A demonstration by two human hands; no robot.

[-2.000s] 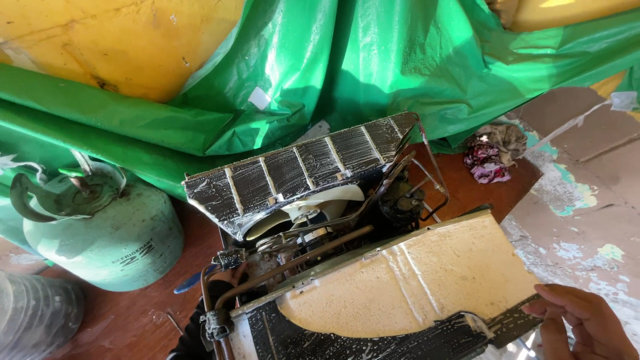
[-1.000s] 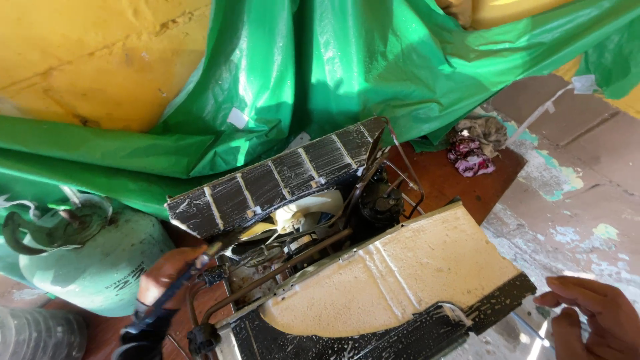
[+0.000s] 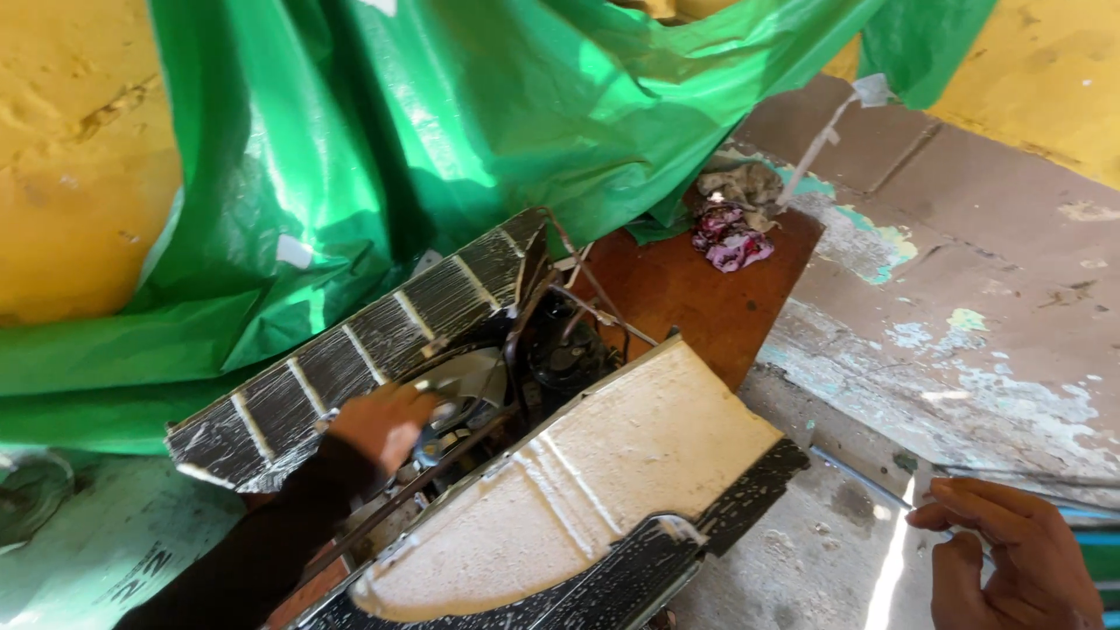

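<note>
An opened air-conditioner unit lies across the lower middle: a finned coil (image 3: 376, 350) with pale strips at its back, a pale fan blade (image 3: 472, 378), copper-coloured pipes, a round black compressor (image 3: 569, 350) and a cream insulated panel (image 3: 560, 490) with black edges at the front. My left hand (image 3: 385, 424), in a dark sleeve, is over the fan beside the coil. A small blue thing (image 3: 427, 448) shows under its fingers; whether the hand holds it is unclear. My right hand (image 3: 1006, 551) is at the lower right, fingers apart, over a thin blue-grey rod (image 3: 857, 475).
A green plastic sheet (image 3: 490, 114) hangs behind the unit. The unit stands on a reddish-brown board (image 3: 700, 297) with crumpled rags (image 3: 735, 219) at its far corner. A teal gas cylinder (image 3: 114, 542) is at the lower left. Worn, paint-flecked masonry (image 3: 989, 350) lies to the right.
My left hand has come up from beside the cylinder to over the fan. My right hand, at the panel's black corner two seconds ago, is now apart from it. The view has shifted right.
</note>
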